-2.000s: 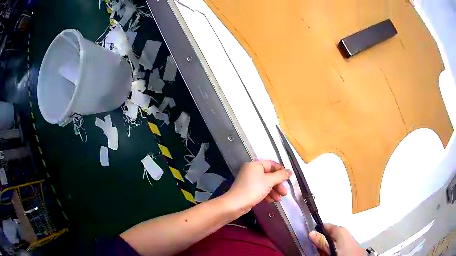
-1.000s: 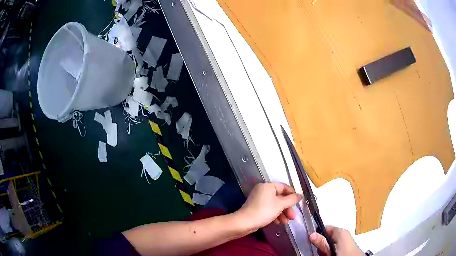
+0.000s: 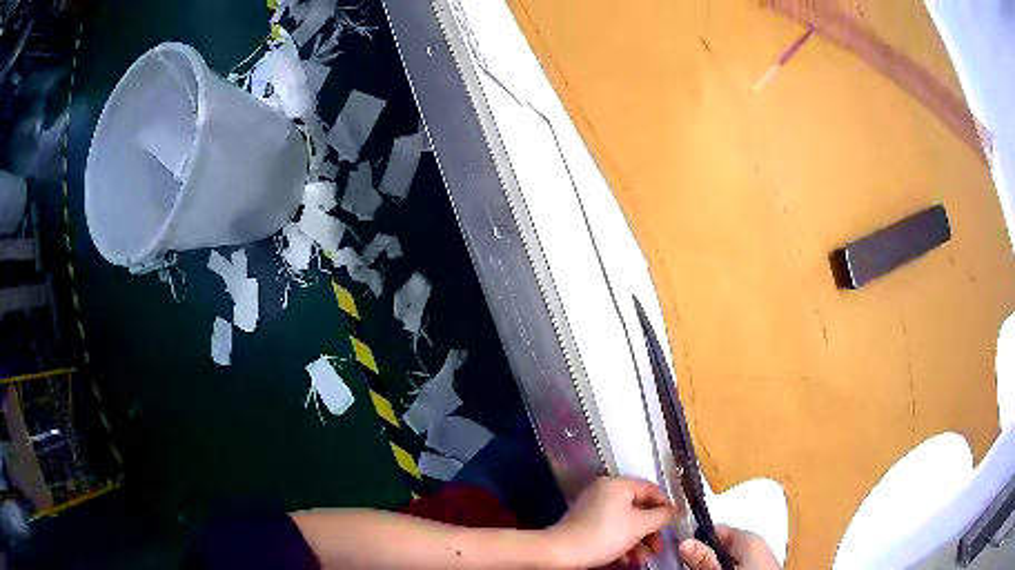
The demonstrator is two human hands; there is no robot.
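Note:
White fabric (image 3: 590, 178) lies along the table edge under a tan card pattern (image 3: 768, 334). My right hand (image 3: 729, 550), at the bottom edge and partly cut off, holds black shears (image 3: 677, 429), whose blades point up the fabric beside the pattern's edge. My left hand (image 3: 618, 521) is just left of the shears, fingers and thumb pinched on the fabric's narrow edge strip. A dark line, with a gap beside it, runs up the white fabric from near the blades. The shear handles are mostly hidden by my right hand.
A dark bar weight (image 3: 894, 247) rests on the pattern. A thin pen (image 3: 785, 58) and a clear reddish ruler (image 3: 890, 65) lie at its far end. The riveted metal table edge (image 3: 495, 239) runs at left. A white bucket (image 3: 239, 167) and scraps (image 3: 362, 123) are on the green floor.
The table, pattern and weight have shifted down and right in view. Both hands and the shears sit lower in the picture. The pen and ruler have come into view.

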